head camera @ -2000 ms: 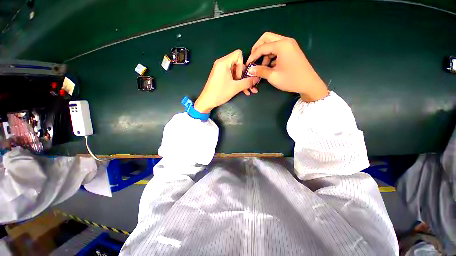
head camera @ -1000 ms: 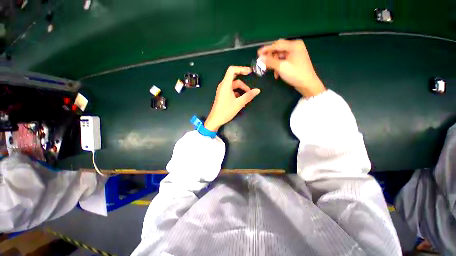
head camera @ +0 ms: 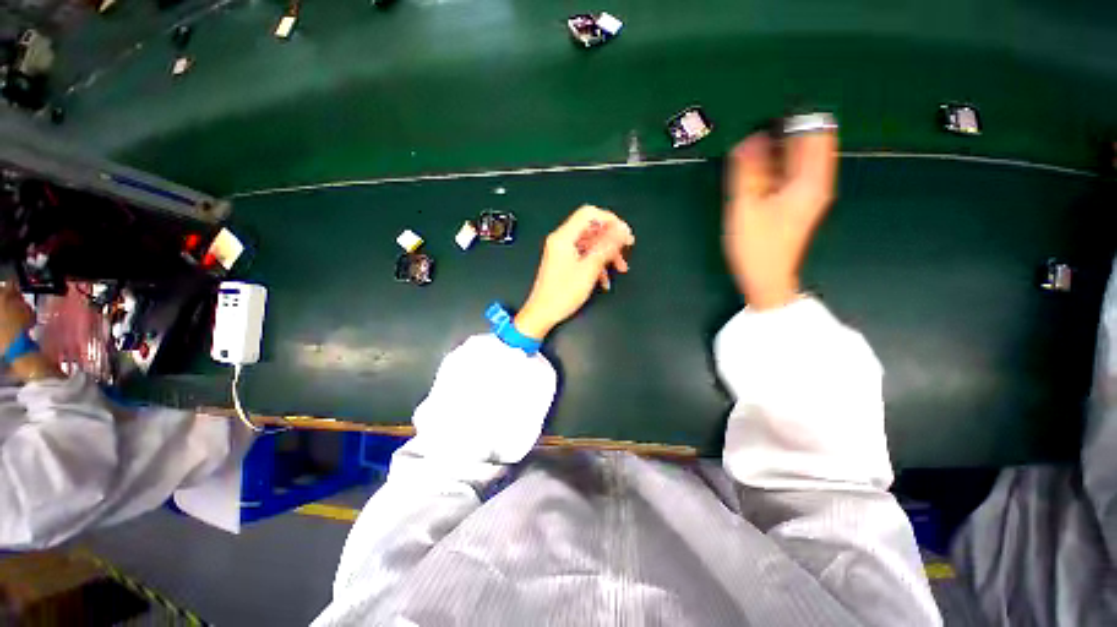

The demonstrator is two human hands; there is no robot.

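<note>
My right hand (head camera: 778, 202), blurred, is stretched forward over the green belt and holds a small housing with a silver-white face (head camera: 808, 123) at its fingertips. My left hand (head camera: 581, 263), with a blue wrist strap, hovers over the near green surface with its fingers loosely curled; I see nothing in it. To its left lie two black housings, one at the back (head camera: 496, 227) and one nearer (head camera: 415, 268), each with a small white piece with a yellowish edge beside it.
Units lie on the belt at centre (head camera: 690, 126), right (head camera: 962, 119) and far back (head camera: 594, 28). Another unit (head camera: 1056, 274) lies at the right on the near surface. A white control box (head camera: 239, 322) stands left by a cluttered dark area. Neighbours' sleeves show at both sides.
My right hand has moved forward and right with the unit, away from my left hand. My left hand's fingers have curled in. More units show on the belt as the view has shifted.
</note>
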